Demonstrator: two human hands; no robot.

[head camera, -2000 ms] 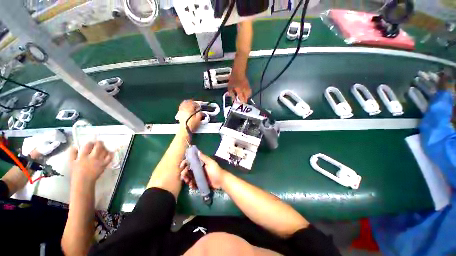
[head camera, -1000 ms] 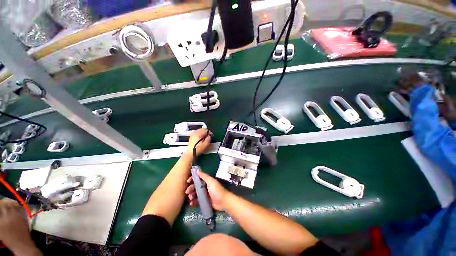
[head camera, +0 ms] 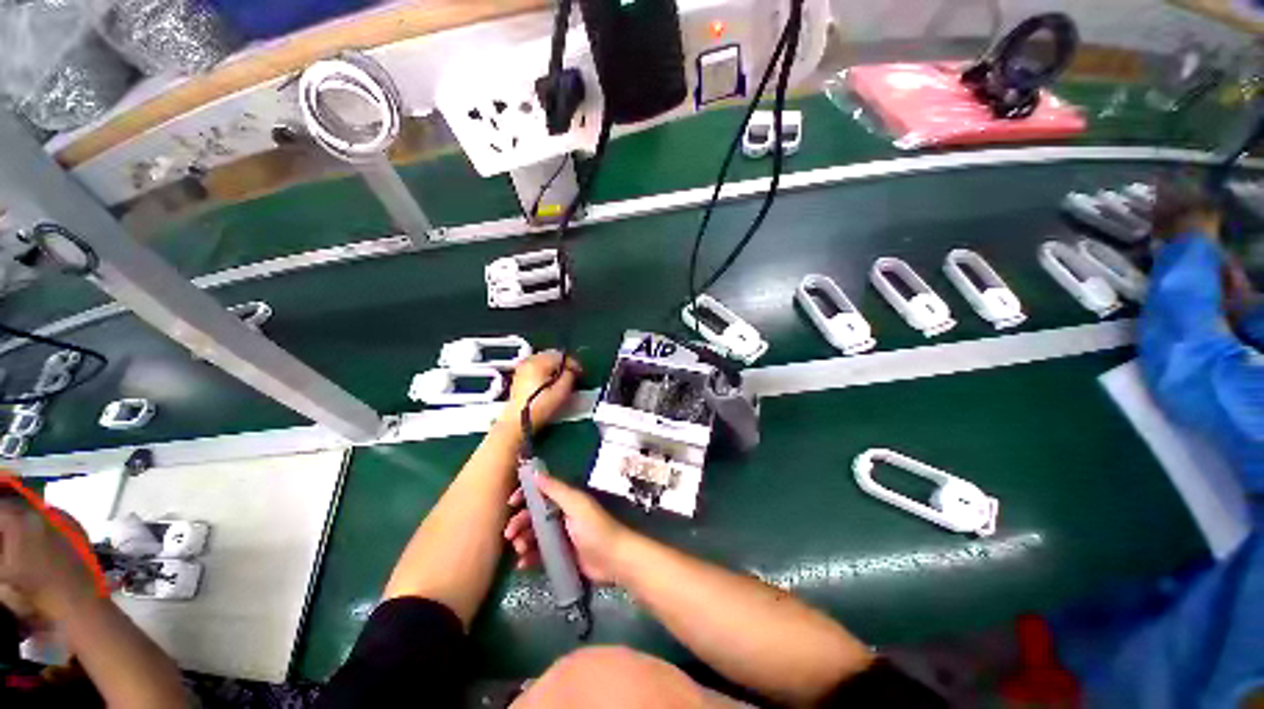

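Note:
My right hand (head camera: 585, 532) is closed around a grey electric screwdriver (head camera: 553, 549), its thin tip towards me and its cord at the far end. My left hand (head camera: 543, 385) rests at the belt edge, beside two white looped housings (head camera: 460, 385); its fingertips are too unclear to show a grip. The white screw feeder (head camera: 649, 464) stands just right of my hands, with a grey cylinder (head camera: 735, 409) at its side. One white housing (head camera: 926, 492) lies alone on the green bench to the right.
More white housings (head camera: 832, 313) lie along the green belt (head camera: 624, 243). Black cords (head camera: 776, 125) hang over it. A slanted metal post (head camera: 208, 312) stands left. A neighbour's blue sleeve (head camera: 1199, 326) is at right, another person's arm (head camera: 104, 637) at left. A pink package (head camera: 957, 108) lies beyond the belt.
The other person's hand seen behind the feeder two seconds ago is gone. The housings on the belt have shifted left in view. My right hand still holds the screwdriver.

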